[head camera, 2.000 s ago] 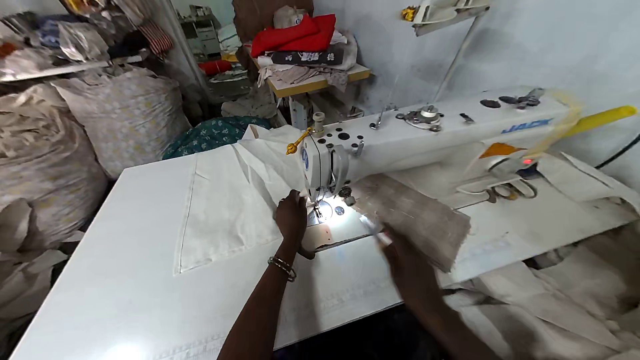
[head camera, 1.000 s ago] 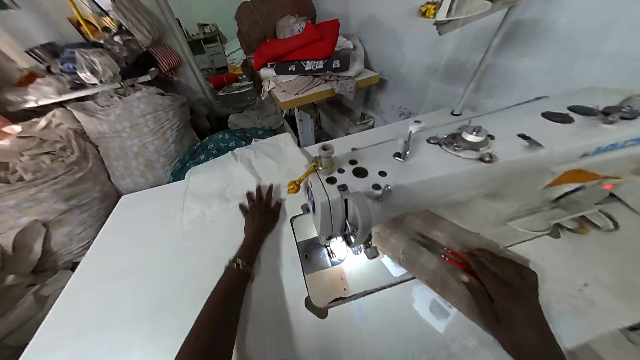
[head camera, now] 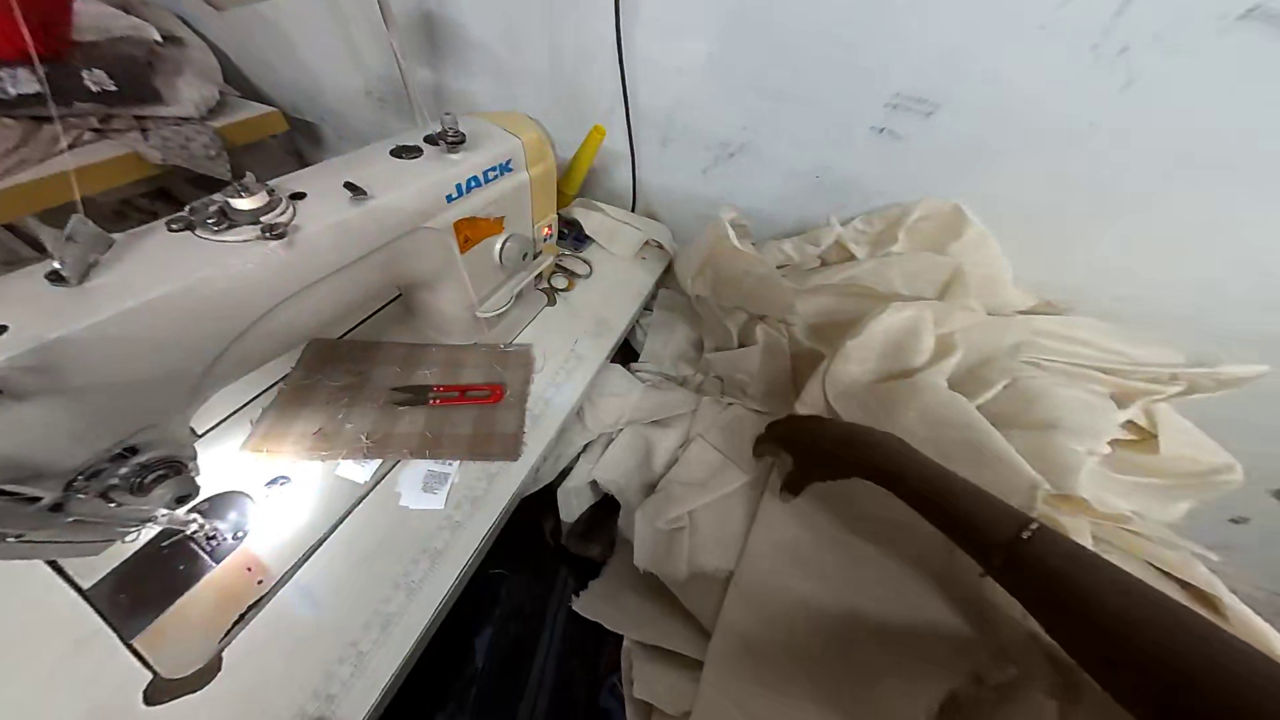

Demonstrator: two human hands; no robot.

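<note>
My right hand is on a large heap of cream fabric right of the sewing table, its fingers bent at the edge of a cloth panel; whether it grips the cloth is hard to tell. My left hand is out of the picture. Red-handled thread snips lie on a brown checked cloth piece beside the arm of the white sewing machine. The machine's lamp lights the presser foot. Two small white labels rest by that cloth, near the table's front edge.
The white table ends along a slanting edge, with a dark gap between it and the heap. Scissors lie behind the machine head's right end, near a yellow cone. A wall rises behind. Folded fabrics sit at the upper left.
The view has swung far to the right. My right hand, which held the red snips a second ago, has let them go on the brown cloth and moved right to the fabric heap. My left hand has left the view.
</note>
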